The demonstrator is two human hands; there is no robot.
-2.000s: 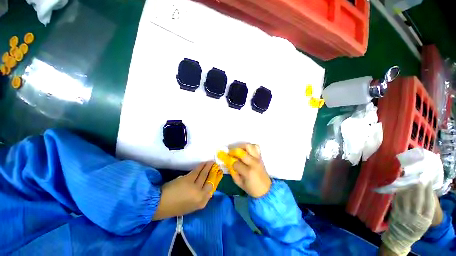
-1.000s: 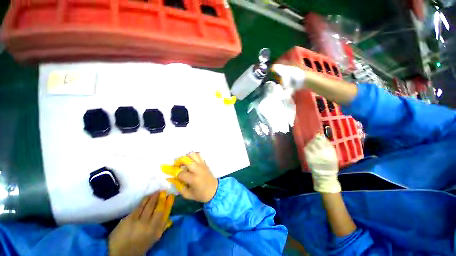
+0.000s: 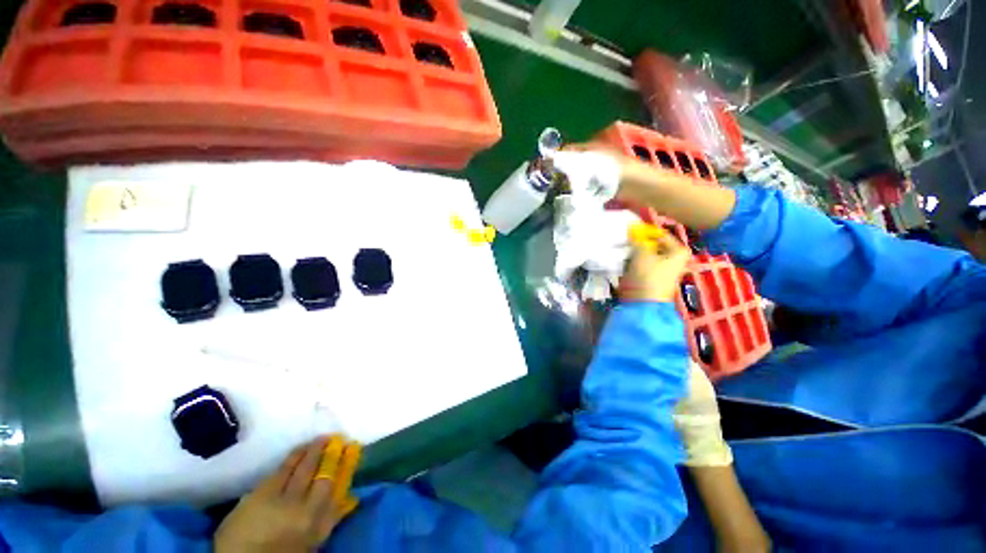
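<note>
Four black octagonal watch cases (image 3: 256, 282) lie in a row on the white work pad (image 3: 422, 356). A fifth watch case (image 3: 205, 421) lies alone nearer me on the left. My left hand (image 3: 292, 491), with yellow finger cots, rests at the pad's near edge; a faint whitish item shows by its fingertips, too small to name. Whether it holds anything is unclear. My right hand (image 3: 653, 259), also with yellow finger cots, is at the crumpled white wipe (image 3: 589, 243) right of the pad; its fingertips are blurred and its grip is unclear.
Orange-red foam trays (image 3: 260, 97) are stacked beyond the pad, others (image 3: 730, 308) at right. A bottle (image 3: 517, 198) stands near loose yellow finger cots (image 3: 472, 230). A sample card (image 3: 137, 205) lies top left. A coworker's gloved hand (image 3: 587, 173) reaches to the bottle top.
My right hand has left my left hand and moved right to the wipe. The coworker's upper gloved hand has moved left to the bottle. The camera view has turned right.
</note>
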